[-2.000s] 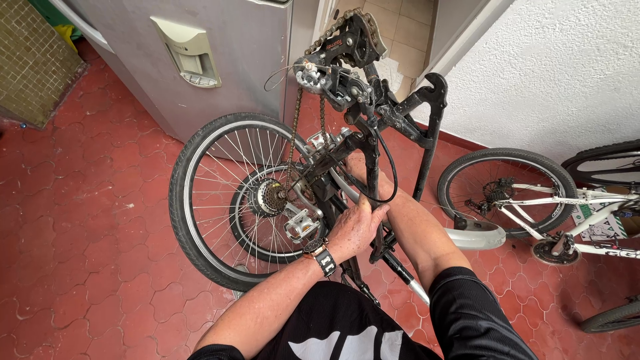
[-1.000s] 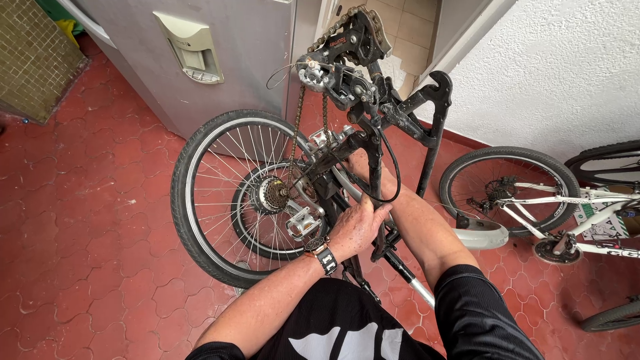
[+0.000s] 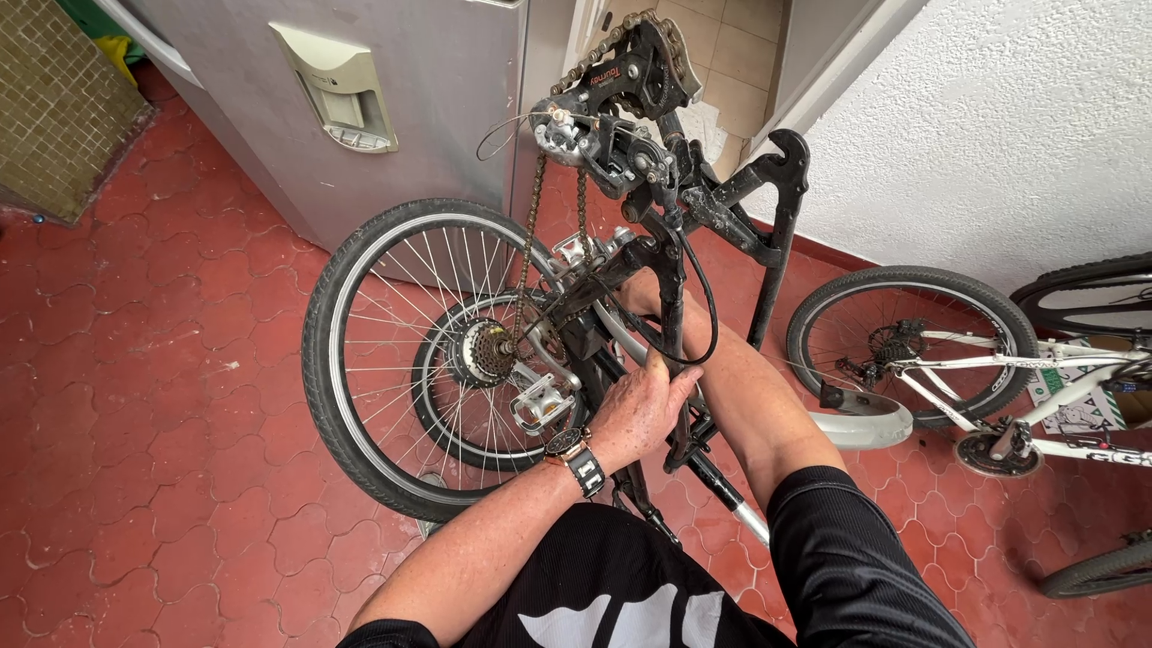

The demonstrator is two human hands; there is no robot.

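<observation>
My left hand, with a wristwatch [image 3: 576, 457] above it, grips a black bicycle frame tube [image 3: 673, 297]; my left hand [image 3: 635, 416] has its thumb toward the right. Farther in, my right hand [image 3: 641, 292] is mostly hidden behind that tube, so its grip does not show. Above both hands are a rear derailleur [image 3: 621, 76] and a chain [image 3: 535, 216] that hangs down toward a pedal [image 3: 540, 402]. A black cable loops beside the tube. At the left stands a spoked wheel [image 3: 337, 423] with a cogset [image 3: 486, 349]; a smaller wheel shows behind it.
A grey refrigerator [image 3: 441, 108] stands behind the wheel. To the right, a white bicycle [image 3: 1071, 391] is by a white textured wall [image 3: 972, 135]. A grey curved fender [image 3: 864, 430] lies past my right forearm. The floor has red tiles [image 3: 162, 405].
</observation>
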